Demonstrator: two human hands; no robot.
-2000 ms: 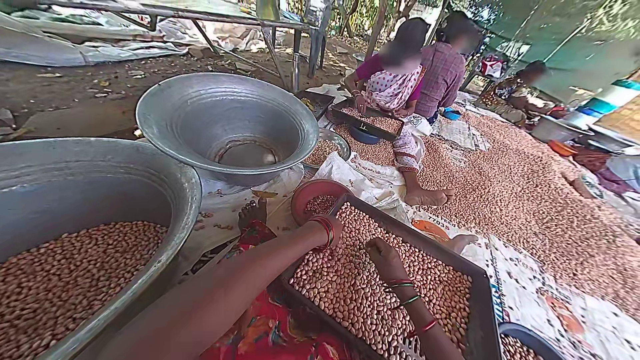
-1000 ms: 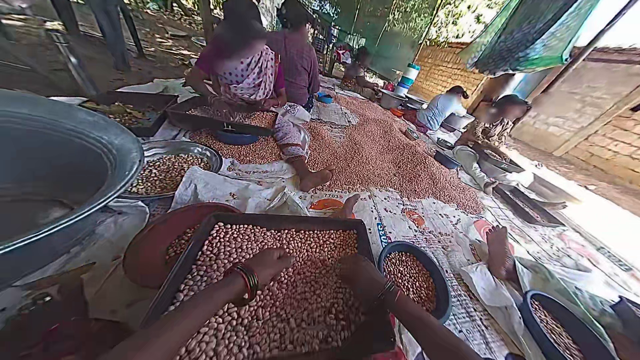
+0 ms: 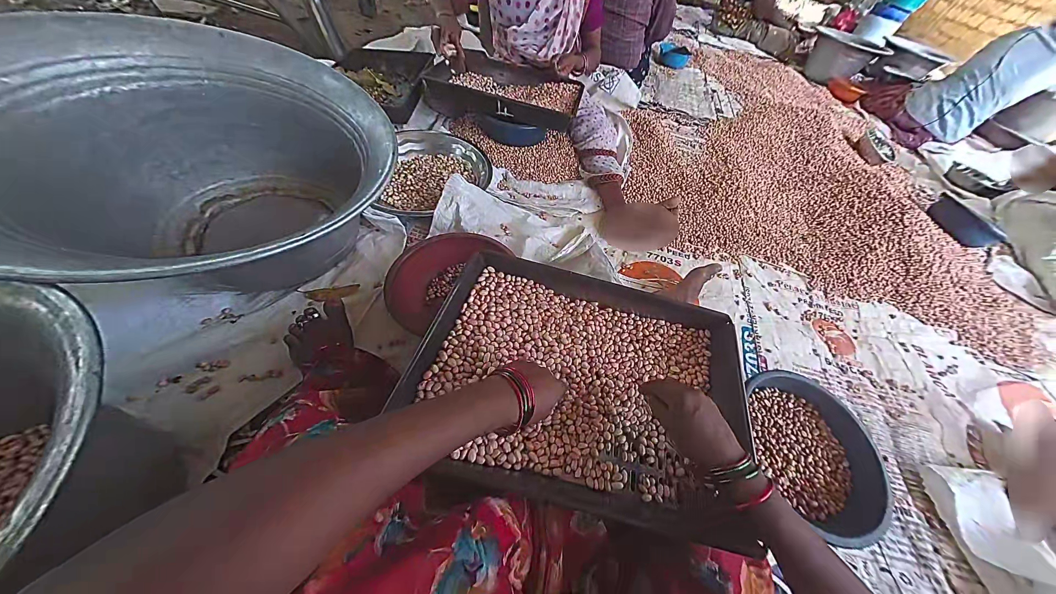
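A black rectangular tray (image 3: 730, 363) with a slotted bottom rests across the lap, spread with pinkish-brown nuts or beans (image 3: 569, 338). My left hand (image 3: 536, 394), with red and dark bangles at the wrist, lies low on them left of the middle, its fingers curled and partly hidden. On the right side, my right hand (image 3: 681, 412), wearing green and red bangles, touches them with bent fingertips; whether either hand grips any cannot be seen. Some slots of the bottom show near the front edge. A red bowl (image 3: 408, 285) sits behind the tray's left corner, and a grey basin (image 3: 874, 503) of nuts stands right of it.
Large metal basins (image 3: 272, 247) stand at the left. A steel dish (image 3: 478, 161) of pale nuts is farther back. Beyond the tray, a person (image 3: 540, 33) handles another black tray (image 3: 495, 103). A broad heap of nuts (image 3: 792, 198) covers printed sacks (image 3: 899, 379) at the right.
The view has swung down and left since one second ago. My hands remain over the nuts in the tray, and slots now show near its front edge.
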